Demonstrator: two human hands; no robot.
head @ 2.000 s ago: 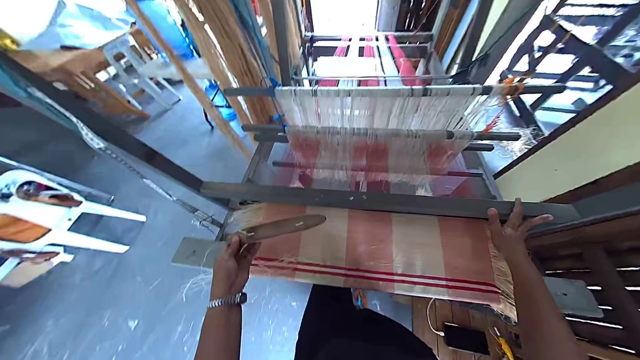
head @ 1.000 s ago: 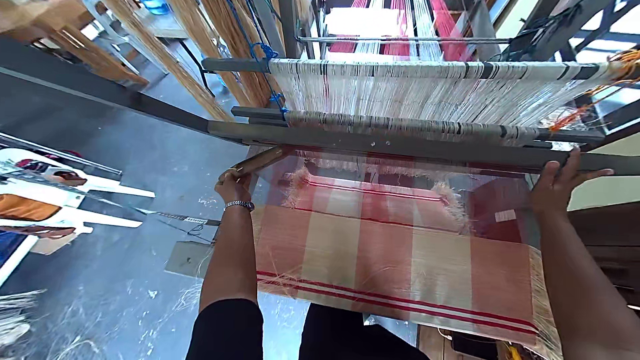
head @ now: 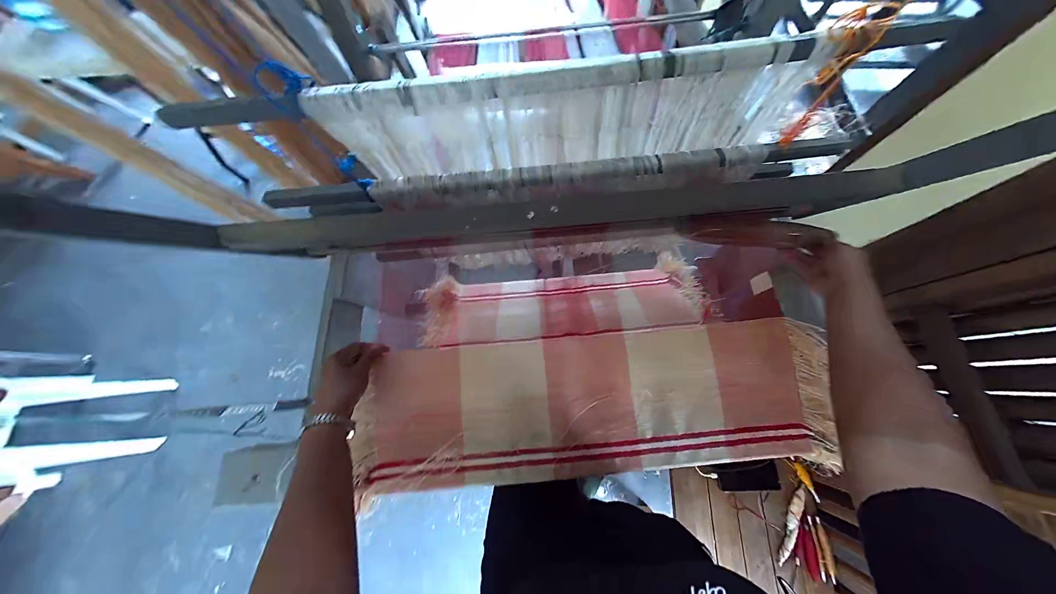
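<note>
My left hand (head: 351,375) is at the left edge of the striped woven cloth (head: 590,388) on the loom, fingers bent at its upper left corner; whether they pinch it is blurred. My right hand (head: 813,252) is closed on the right end of a flat wooden weaving sword (head: 742,231), which lies just below the loom's front beater beam (head: 528,216). Pale thread heddles (head: 569,115) hang behind the beam. Under the unwoven warp, a lower stretch of fringed striped cloth (head: 569,309) shows.
Blue cord (head: 285,78) is tied at the left heddle bar and orange cord (head: 833,62) at the right. A wooden slatted wall (head: 982,330) stands close on the right. White plastic furniture (head: 82,421) is at the far left. Thread-wound bobbins (head: 808,536) lie on the boards below right.
The wooden sword was in my left hand at the left side; now it is at the right, in my right hand. My left hand has moved down to the cloth's edge.
</note>
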